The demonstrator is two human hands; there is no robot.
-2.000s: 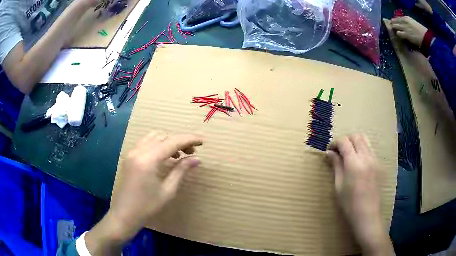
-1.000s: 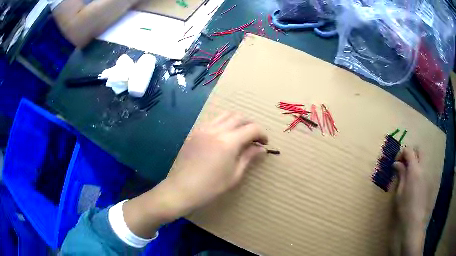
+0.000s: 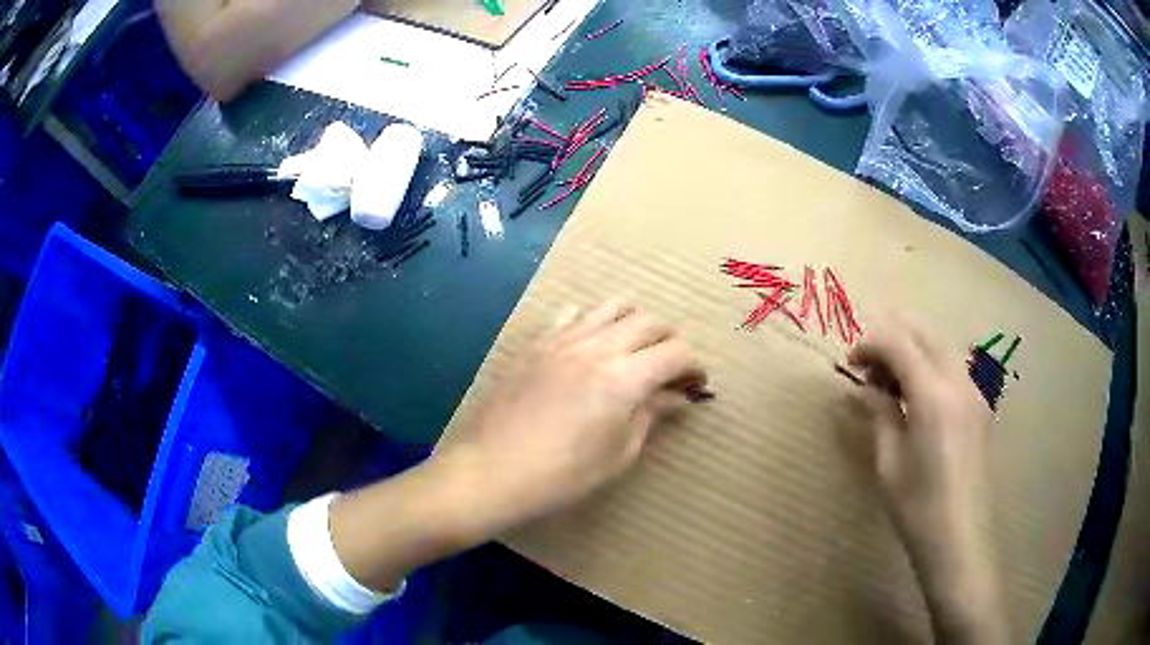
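My left hand is over the left part of the cardboard sheet, with a short black sleeve pinched at its fingertips. My right hand is right of it, slightly blurred, with another short dark piece at its fingertips. Thin red wire pieces lie in a loose pile above and between the hands. The dark block of stacked sleeved pieces is partly hidden behind my right hand. Two green sticks lie at its top.
A white wad, a black-handled tool and loose red and black scrap lie left of the board. A blue-handled tool and clear bags are behind it. A blue bin stands lower left. A person's arm is at top left.
My right hand has moved left from the dark block to the red pile and now has a dark piece at its fingertips. The dark piece in the pile no longer shows there.
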